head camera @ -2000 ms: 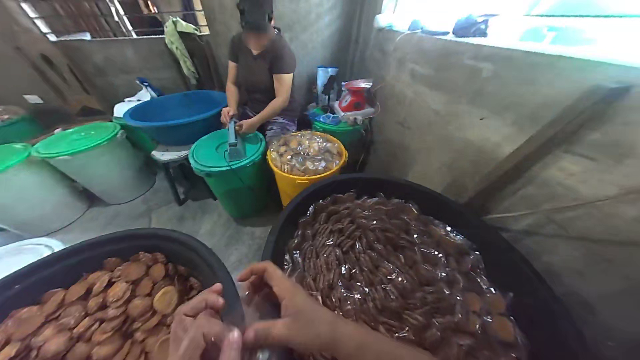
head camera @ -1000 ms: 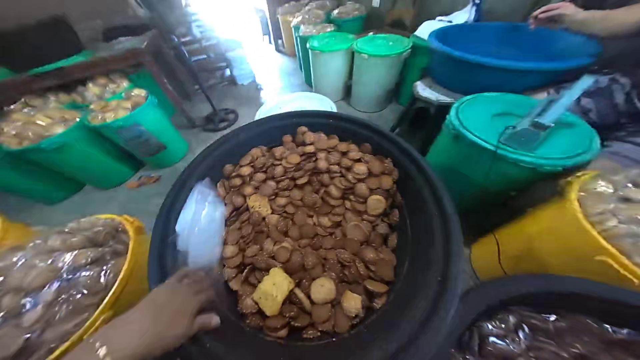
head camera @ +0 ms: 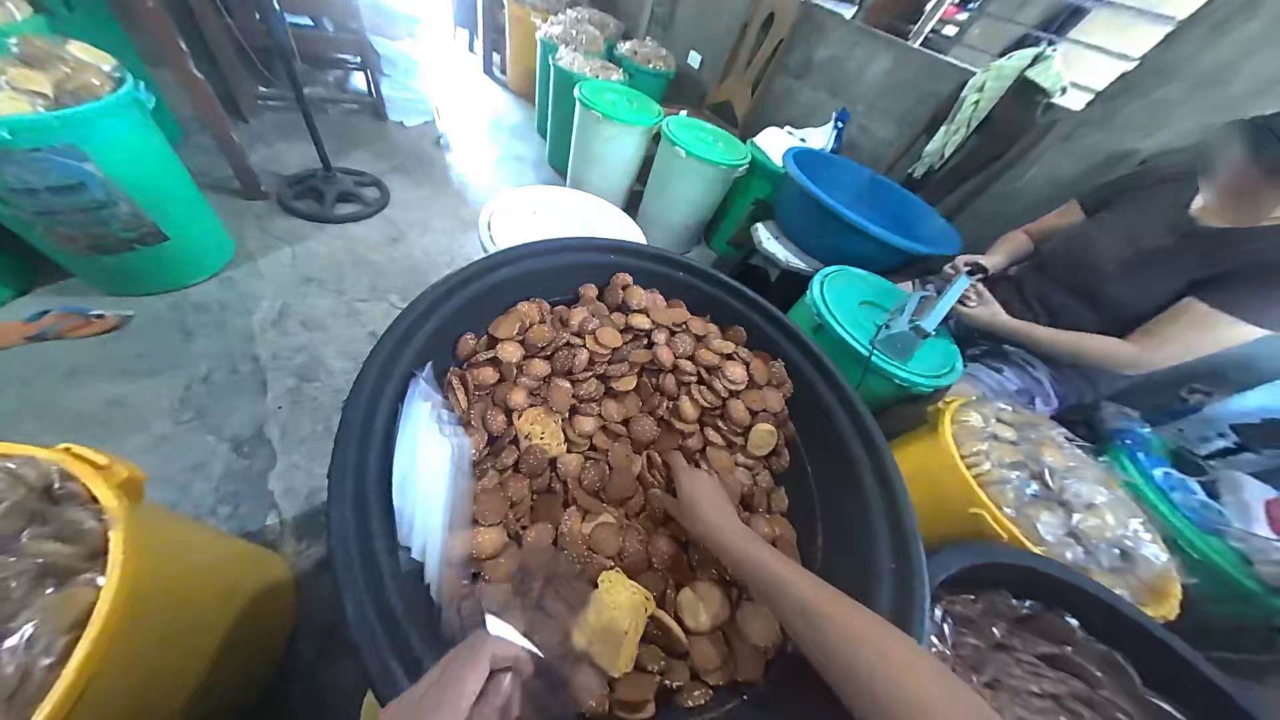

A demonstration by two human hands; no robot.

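Note:
Round brown cookies fill a large black tub. My right hand reaches into the pile near its middle, its fingertips among the cookies. My left hand is at the tub's near left edge, closed on a clear plastic bag, which is blurred. A stack of clear plastic bags lies against the tub's left inner side. Two yellowish pieces lie on the cookies, a larger one near me and a smaller one farther off.
A yellow bucket of packed goods stands left, another right. Beside it is a second black tub with brown packs. A co-worker holds a hand sealer on a green lidded bucket. Behind are a blue basin and several lidded bins.
The view has swung left from the tub of brown packs to the cookie tub. My right hand is now in the cookies, and my left hand has taken hold of a bag.

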